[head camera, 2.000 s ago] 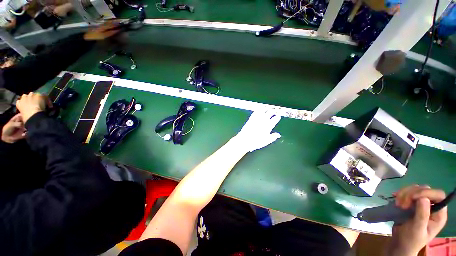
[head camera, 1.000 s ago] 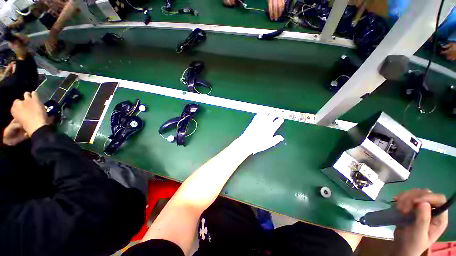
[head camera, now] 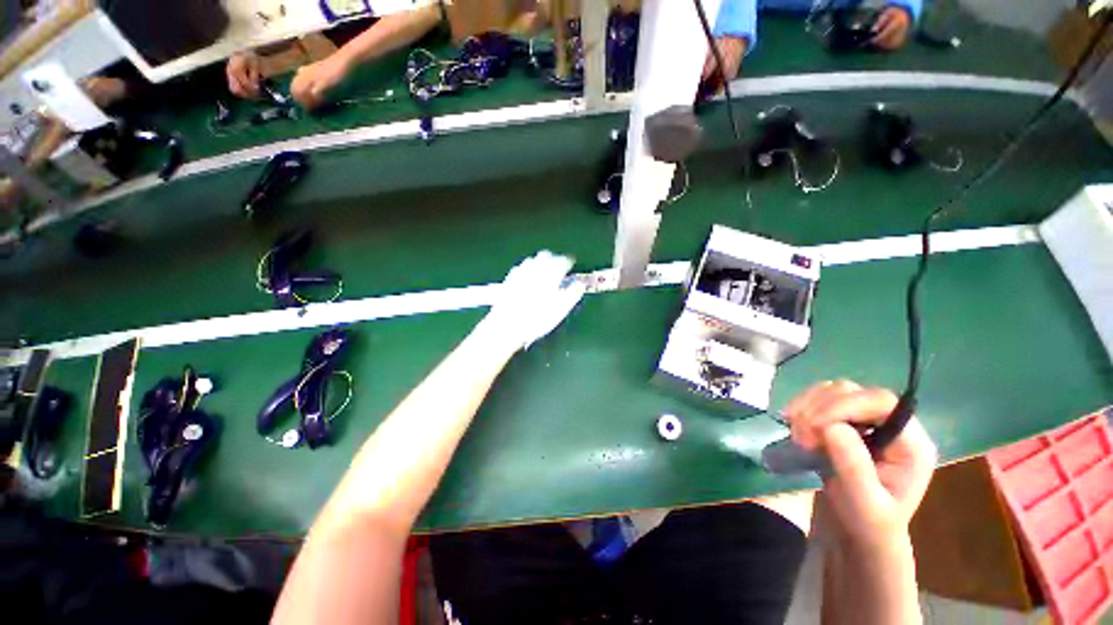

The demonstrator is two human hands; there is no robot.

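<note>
My left hand (head camera: 533,297), in a white glove, lies with its fingers on the white-metal rail at the bench's back edge, with nothing visible in it. My bare right hand (head camera: 858,452) is closed around a grey electric screwdriver (head camera: 796,458) near the bench's front right, with a black cord at its rear. The white-grey screw feeder (head camera: 729,320) stands between my hands, just behind the screwdriver. A small white ring with a dark centre (head camera: 668,426) lies in front of the feeder. Dark wired housings (head camera: 320,385) lie on the bench to the left.
A slanting white post (head camera: 643,183) rises behind the feeder. More dark units sit on the green conveyor (head camera: 427,202) beyond the rail. Dark strips (head camera: 110,427) lie far left. A red compartment tray (head camera: 1062,507) is at lower right. Co-workers' hands (head camera: 320,81) show across the belt.
The view has turned right, so the bench items appear further left. Units on the belt have shifted. My left hand is still at the rail and my right hand still holds the screwdriver.
</note>
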